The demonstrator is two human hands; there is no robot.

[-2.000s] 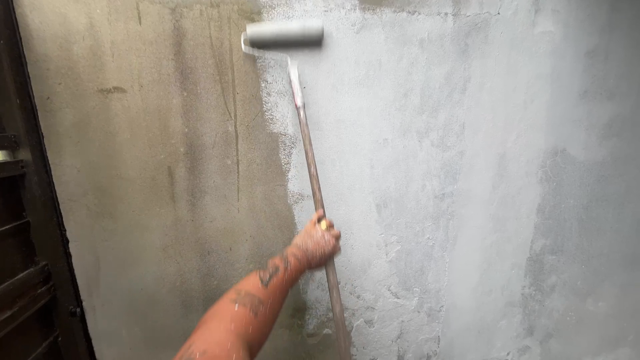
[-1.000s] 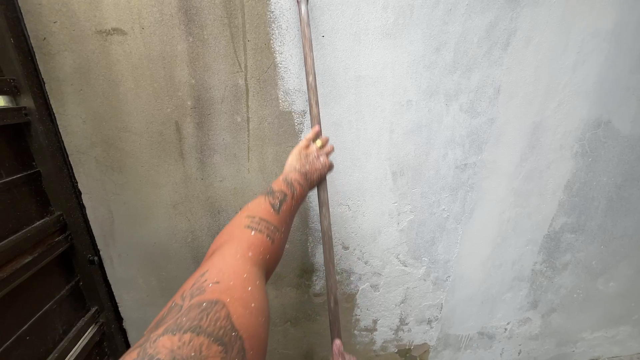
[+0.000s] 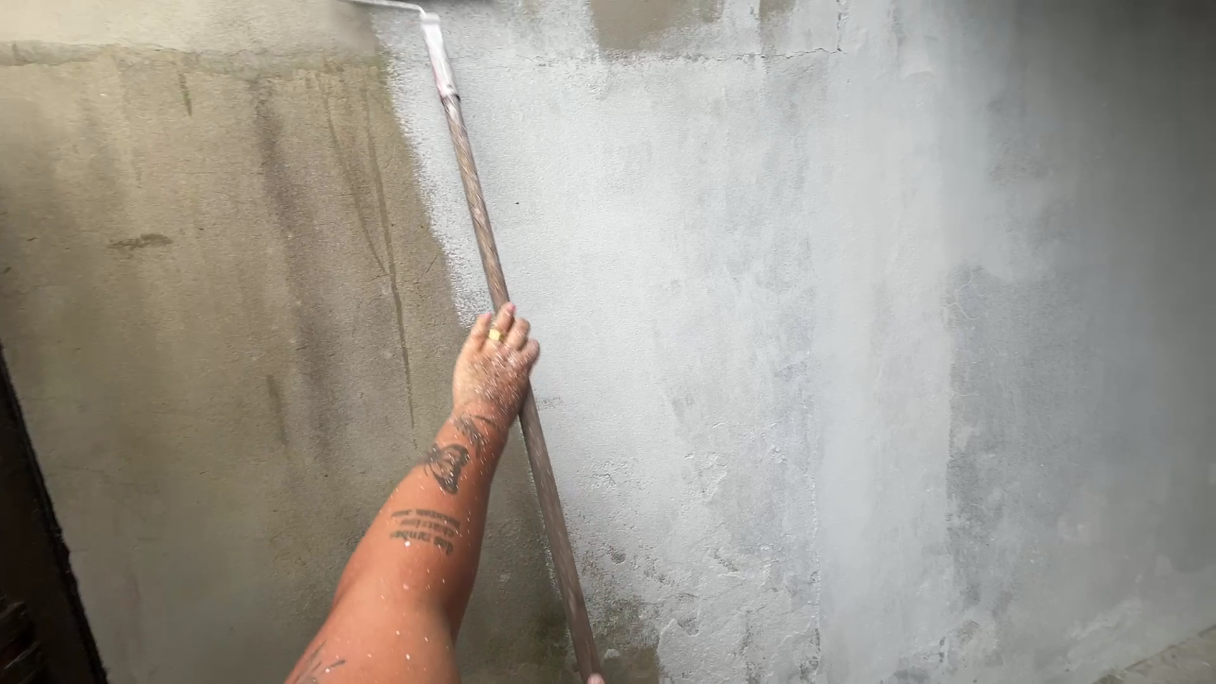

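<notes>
My left hand [image 3: 494, 366], with a ring and pale specks on it, is closed around the middle of a long wooden pole [image 3: 551, 503]. The pole leans up to the left and carries a paint roller's white-smeared handle [image 3: 435, 52] and wire frame [image 3: 389, 4]. The roller cover is a dark blur, mostly cut off by the top edge. At the bottom edge, one fingertip of my right hand [image 3: 596, 678] lies against the pole; the rest is out of view. Behind is a wall, bare brown-grey plaster [image 3: 209, 285] at left, light grey paint [image 3: 665, 285] at right.
A dark slatted structure [image 3: 28, 532] borders the wall at the lower left. A horizontal crack [image 3: 703, 57] crosses the upper wall. Brown patches [image 3: 646, 21] show through near the top, and a rough ledge or ground edge [image 3: 1173, 660] shows at the lower right.
Two seconds ago the roller cover was in full view on the wall; one second ago it was out of view above. Part of its frame shows again now. My left hand has kept hold of the pole.
</notes>
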